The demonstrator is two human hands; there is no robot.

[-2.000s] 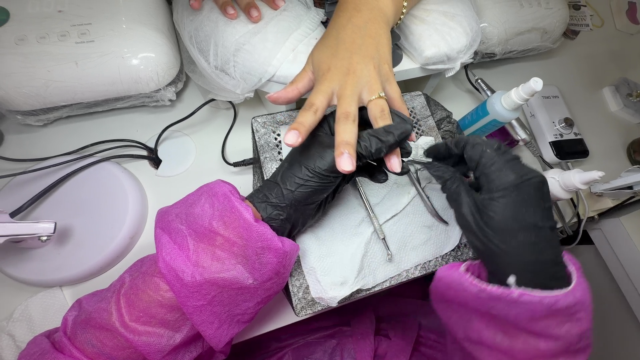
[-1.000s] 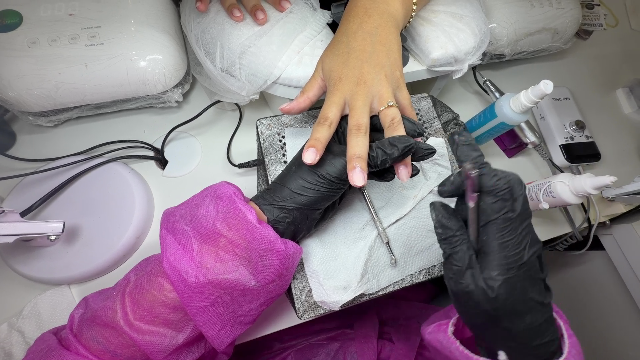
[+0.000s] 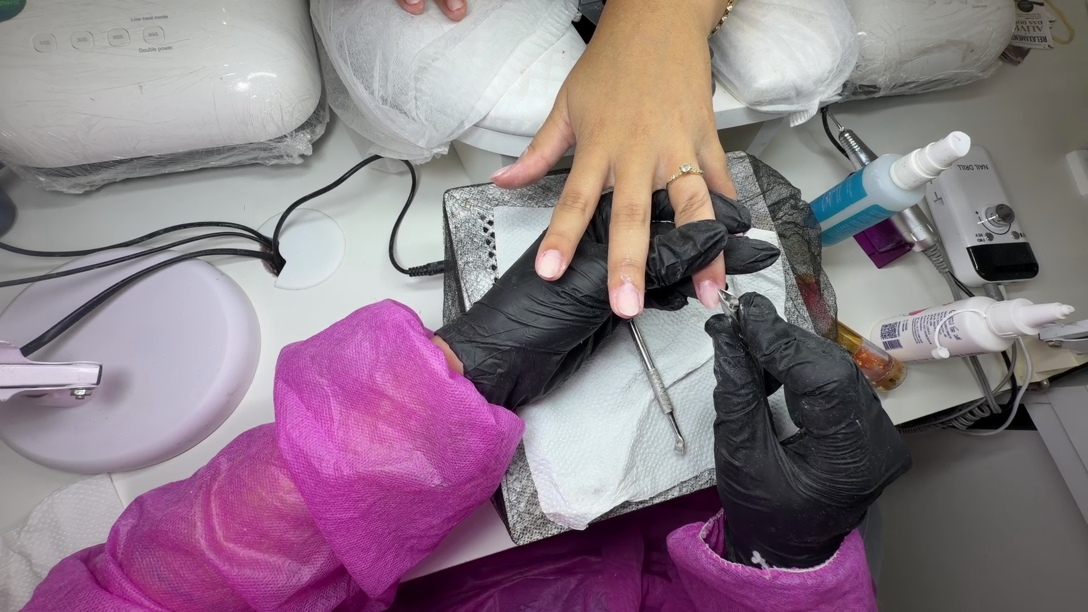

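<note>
Another person's hand (image 3: 642, 127), palm down with a gold ring, reaches in from the top. My left hand (image 3: 552, 314), in a black glove, lies under it and grips the ring finger between its fingers. A small metal tool, likely a cuticle nipper (image 3: 729, 302), is pinched in my gloved right hand (image 3: 799, 416), its tip beside that finger's nail; its handles are hidden. Below my left fingers a metal cuticle pusher (image 3: 653, 382) lies on a white paper towel (image 3: 586, 442), which covers part of a speckled grey dust collector (image 3: 527, 518).
On the right are a blue spray bottle (image 3: 875, 191), a nail drill unit (image 3: 977, 212), a white squeeze bottle (image 3: 952, 327) and an amber vial (image 3: 875, 361). A wrapped nail lamp (image 3: 153, 76), black cables (image 3: 153, 234) and a round lamp base (image 3: 127, 365) stand left.
My right hand has moved back up to the ring fingertip, with the metal tool now at the nail; one second ago it was farther from it. My left hand has kept its hold.
</note>
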